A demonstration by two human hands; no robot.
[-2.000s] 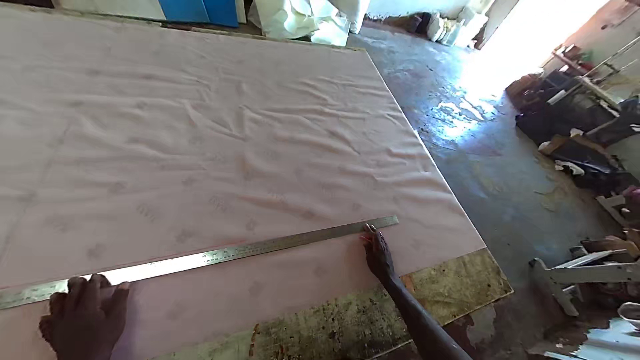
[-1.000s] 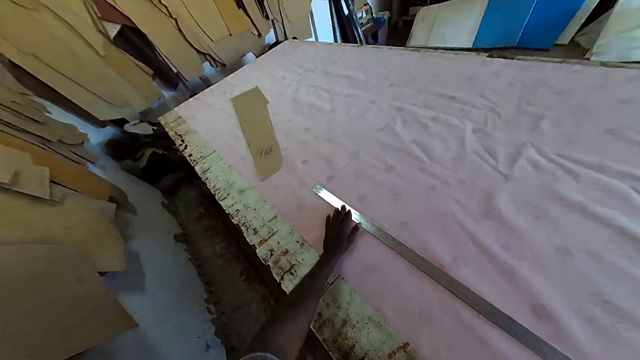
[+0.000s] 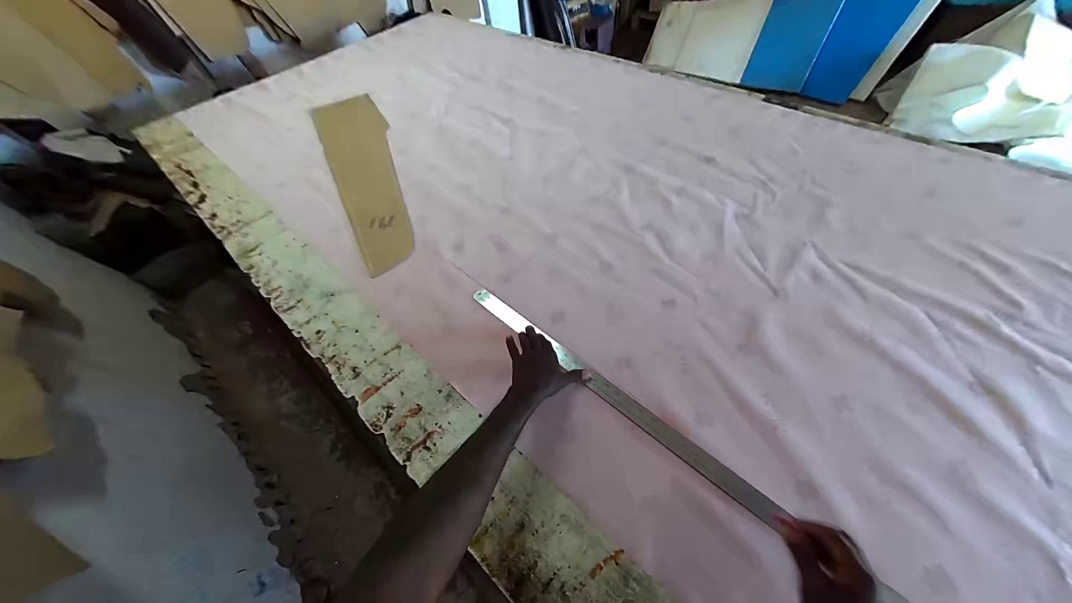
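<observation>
Pale pink fabric (image 3: 670, 251) with creases covers a large table. A long metal ruler (image 3: 670, 435) lies diagonally across it. My left hand (image 3: 536, 364) presses on the ruler near its far end, fingers spread. At the lower right, my right hand (image 3: 829, 557) is at the ruler's edge with its fingers curled; it is slightly blurred, and whether it holds a small marking tool cannot be made out. A brown cardboard pattern piece (image 3: 364, 184) with handwriting lies flat on the fabric beyond the ruler's far end.
The table's worn, stained edge (image 3: 335, 327) runs along the near left side. Brown pattern sheets (image 3: 201, 25) hang at the upper left. Blue and white panels (image 3: 804, 42) and white bundled material (image 3: 980, 92) stand past the table's far edge.
The view has swung far left since the oldest frame, then slightly back right. My right hand, out of view one second ago, is now seen at the ruler.
</observation>
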